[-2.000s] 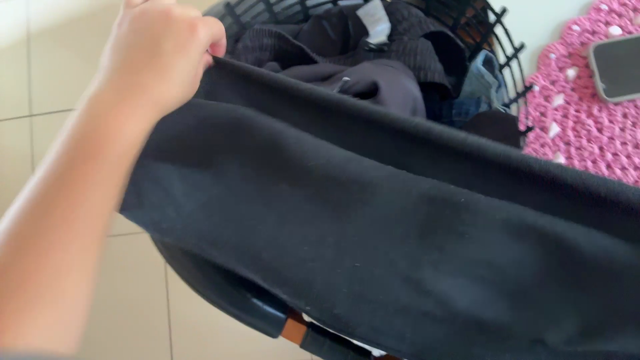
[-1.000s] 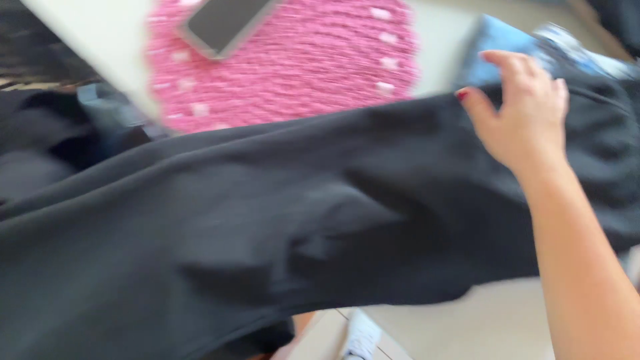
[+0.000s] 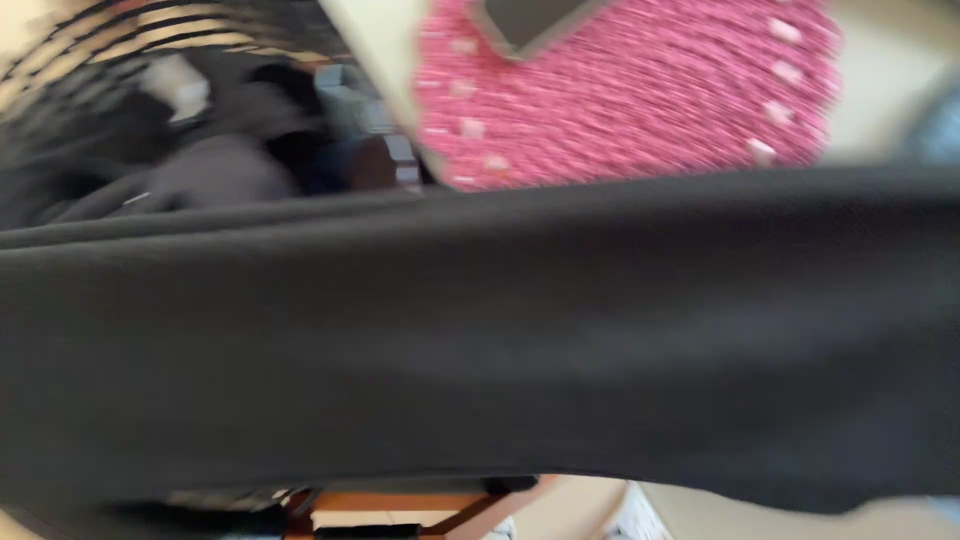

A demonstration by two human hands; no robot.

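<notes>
A long black garment (image 3: 480, 337), probably trousers, stretches across the whole head view, blurred by motion. Its upper edge runs almost level, and both ends pass out of the picture. Neither my left hand nor my right hand can be seen, so their hold on the cloth is hidden. Behind the garment at the upper left, a black openwork basket (image 3: 187, 21) holds dark clothes (image 3: 217, 169), a piece with a white tag (image 3: 178, 86), and some blue cloth.
A pink crocheted mat (image 3: 637, 105) lies on a white table (image 3: 382, 45), with a phone (image 3: 529, 22) on it. Blue fabric (image 3: 937, 124) shows at the right edge. Below the garment are an orange-brown wooden part (image 3: 397, 501) and a white patterned item (image 3: 637, 517).
My right hand, on the black garment one second ago, has gone out of view. My left hand, gripping its edge two seconds ago, is also out of view. The garment now spans the full width.
</notes>
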